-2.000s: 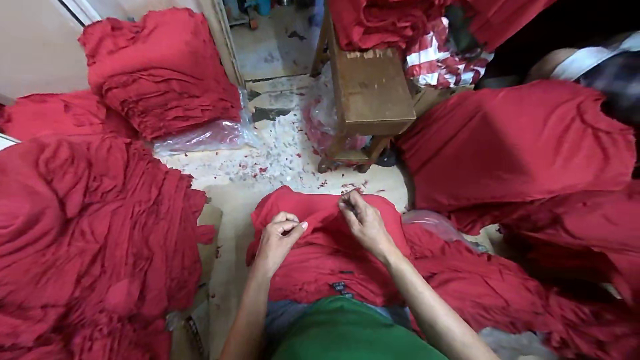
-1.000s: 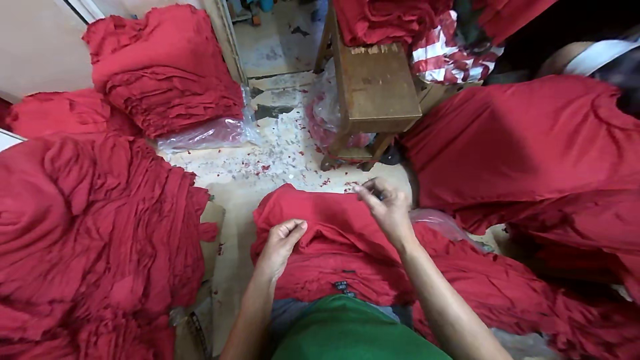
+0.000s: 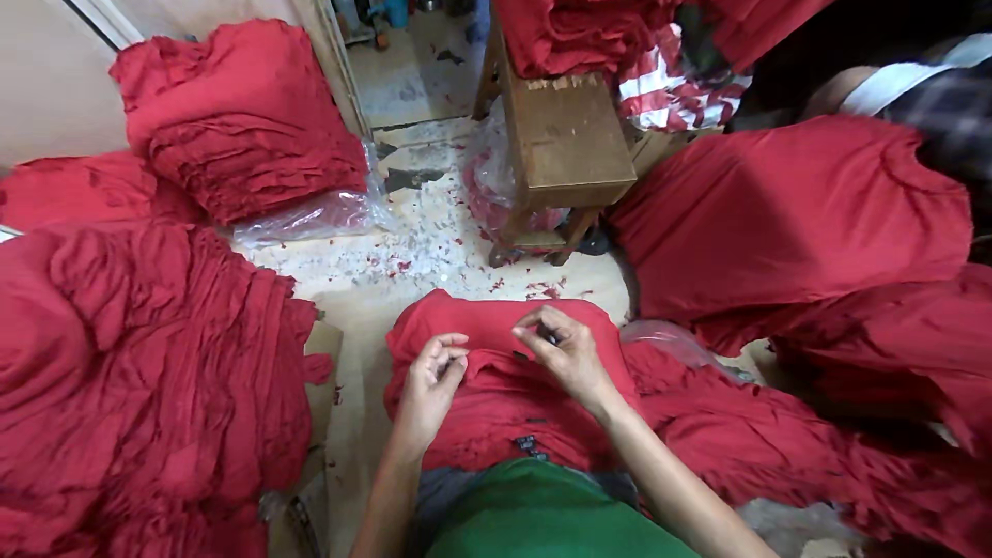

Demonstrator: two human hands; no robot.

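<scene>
Red fabric garments (image 3: 496, 318) lie in a stack across my lap, with small dark labels (image 3: 527, 445) near my green shirt. My left hand (image 3: 435, 380) hovers over the left part of the stack, fingers curled and thumb apart from them, with nothing visible in it. Over the right part is my right hand (image 3: 562, 353), its thumb and index finger close together. Something small and dark shows within its curled fingers; I cannot tell what it is.
Piles of red garments stand at the left (image 3: 139, 372), upper left (image 3: 240, 116) and right (image 3: 790, 225). A wooden bench (image 3: 573, 139) is ahead, bearing red cloth. Clear plastic (image 3: 318, 217) and scraps lie on the floor (image 3: 364, 287). Part of a person shows at the upper right.
The left hand's fingers have spread from a pinch. My right hand has come lower and nearer the stack than one second ago.
</scene>
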